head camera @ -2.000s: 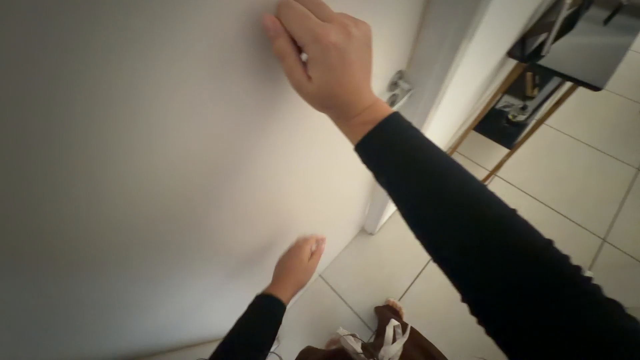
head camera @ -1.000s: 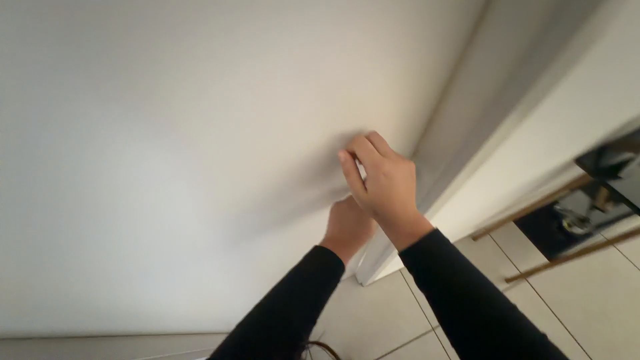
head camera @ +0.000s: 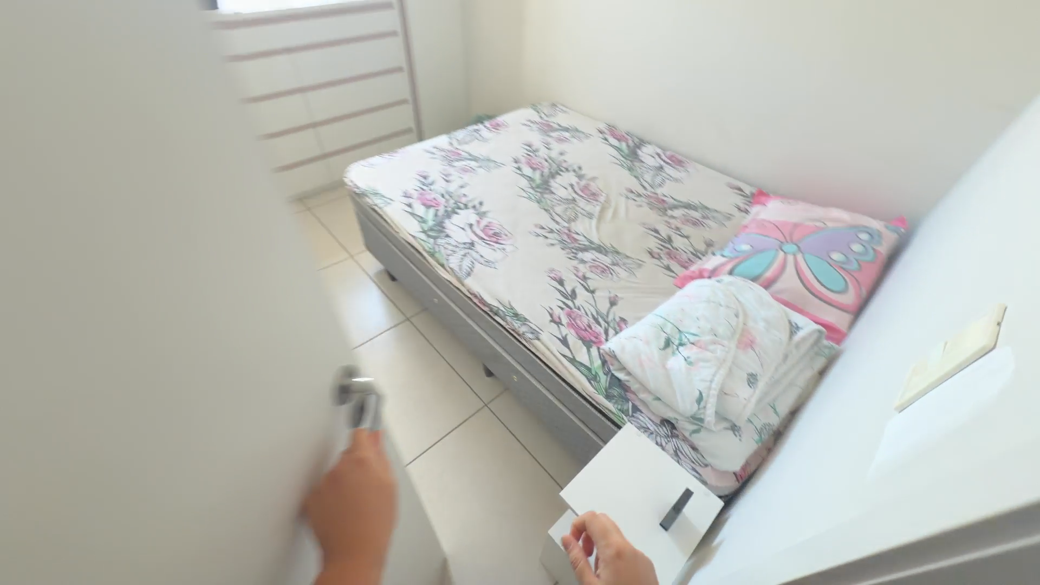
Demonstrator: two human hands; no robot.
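My left hand (head camera: 357, 496) is at the metal lever handle (head camera: 359, 394) of a white door (head camera: 162, 284), its fingers wrapped at the lower end of the lever. At the bottom of the view, my right hand (head camera: 609, 552) has its fingers curled and nothing visible in it. Below it stands a small white bedside cabinet (head camera: 626, 479) with a dark flat object (head camera: 676, 509) on top. Past the door is a bed with a floral-covered mattress (head camera: 520, 211), holding a folded floral quilt (head camera: 715, 357) and a pink butterfly pillow (head camera: 812, 252).
A white chest with several drawers (head camera: 325, 89) stands at the far left. The bed's grey base (head camera: 479, 341) runs beside the tiled floor (head camera: 455, 439). At the right, a white wall bears a cream switch plate (head camera: 951, 357).
The view has turned from the door's surface to a bedroom beyond the door. My hands, close together one second ago, are now apart, the left one at the lever handle.
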